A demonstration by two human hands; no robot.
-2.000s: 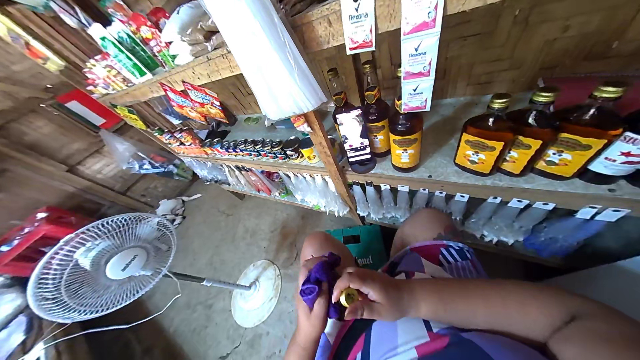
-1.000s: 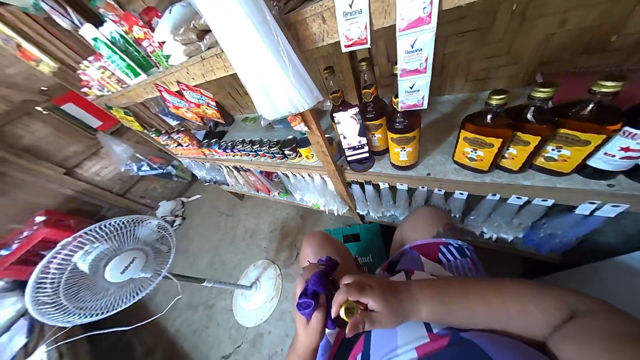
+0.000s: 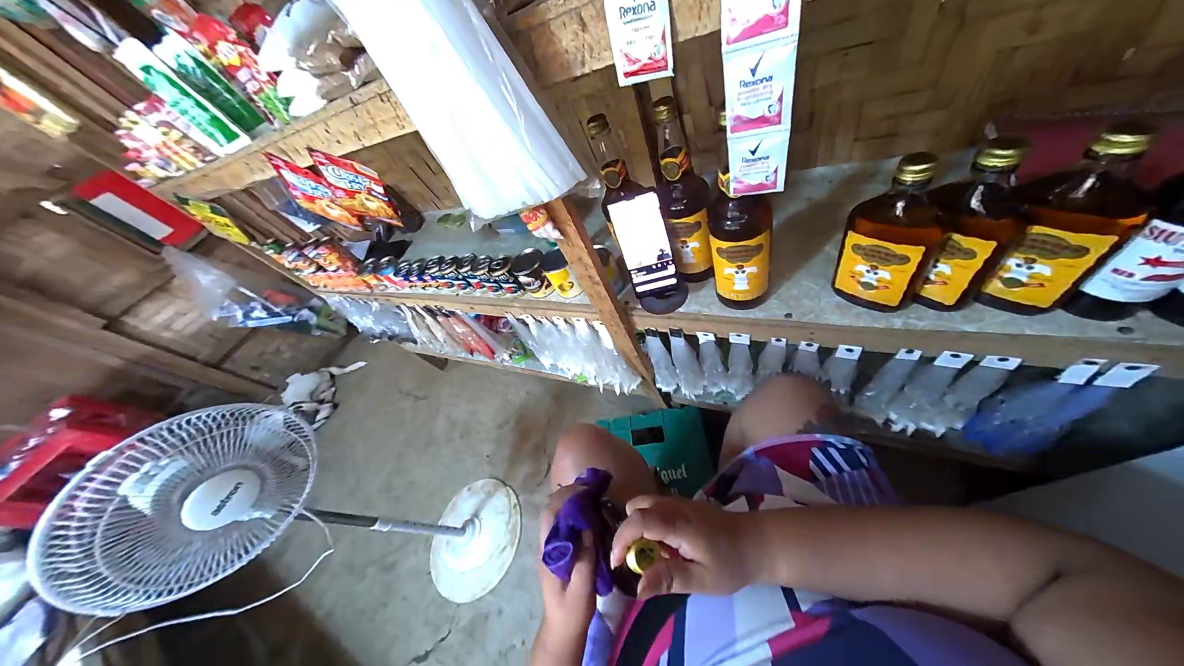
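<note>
Low in the middle of the view, my right hand [image 3: 689, 546] grips the gold cap [image 3: 643, 555] of a dark glass bottle [image 3: 618, 541] between thumb and fingers. Against the bottle's side my left hand [image 3: 572, 564] presses a bunched purple cloth [image 3: 578, 527]. Most of the bottle is hidden by the cloth and both hands. Both hands are over my lap, above the patterned clothing [image 3: 721, 615].
Ahead, a shelf [image 3: 805, 314] holds labelled liquor bottles [image 3: 883, 250], small cans [image 3: 472, 273] and a lit phone [image 3: 646, 245]. A green plastic crate [image 3: 671, 444] is by my knees. A white stand fan [image 3: 217, 499] and a red crate [image 3: 65, 453] are at left.
</note>
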